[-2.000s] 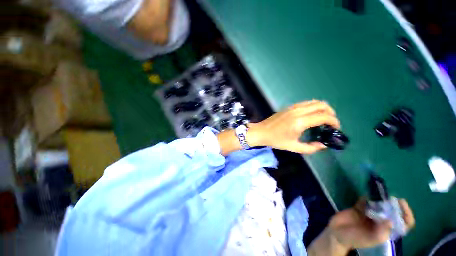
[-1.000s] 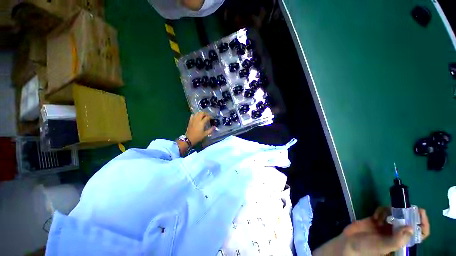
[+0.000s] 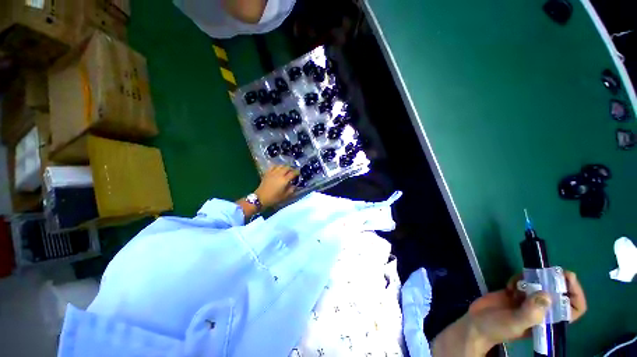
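A clear blister tray (image 3: 264, 137) with rows of glossy black housings (image 3: 279, 120) lies low, left of the bench edge. My left hand (image 3: 277, 183) is at the tray's near corner, its fingers at the black parts there; whether it grips one cannot be told. My right hand (image 3: 520, 314) holds a black glue syringe (image 3: 533, 250) by its clear sleeve (image 3: 545, 279) over the bench edge. The syringe's thin blue needle (image 3: 527, 220) points up in the picture, away from me. The syringe's rear end is cut off by the bottom edge.
The green bench (image 3: 482, 125) fills the right side. On it lie a cluster of black housings (image 3: 585, 188), single pieces (image 3: 557, 10) along the far edge, and a crumpled white wipe (image 3: 624, 259). Cardboard boxes (image 3: 105, 90) stand at left. A person's sleeve (image 3: 202, 17) shows at the top.
Since the first frame my left hand has left the bench, where it held a black housing, and reached down to the tray. My right hand still holds the syringe, now more upright in the picture.
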